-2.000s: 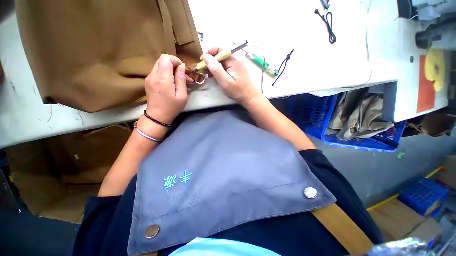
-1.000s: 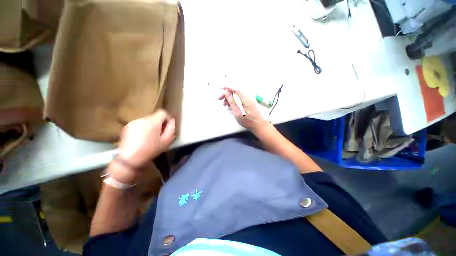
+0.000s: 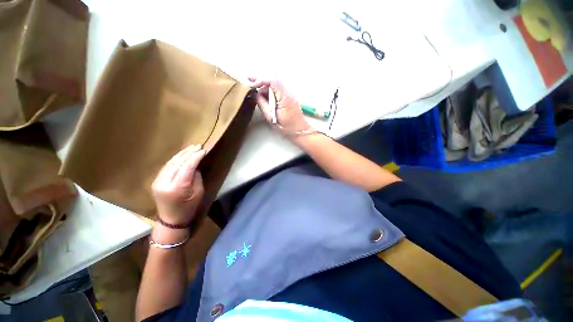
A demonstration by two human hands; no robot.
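A brown bag lies at an angle on the white tabletop in front of me. My left hand pinches the bag's near edge, where a dark line runs along the edge. My right hand is at the bag's right corner; its fingertips touch or nearly touch the corner. The same hand holds a slim, pale pen-like tool that points down towards the palm. A green-handled tool lies on the table just right of my right hand, with a dark cord beside it.
Other brown bags lie at the left. A black cord and a grey slim tool lie at the back. A blue crate with grey-beige pieces is below the table's right edge. A yellow thing is at far right.
The bag has turned and its right corner now reaches my right hand. My left hand has moved from the lower seam to the bag's edge. My right hand has moved left to the corner.
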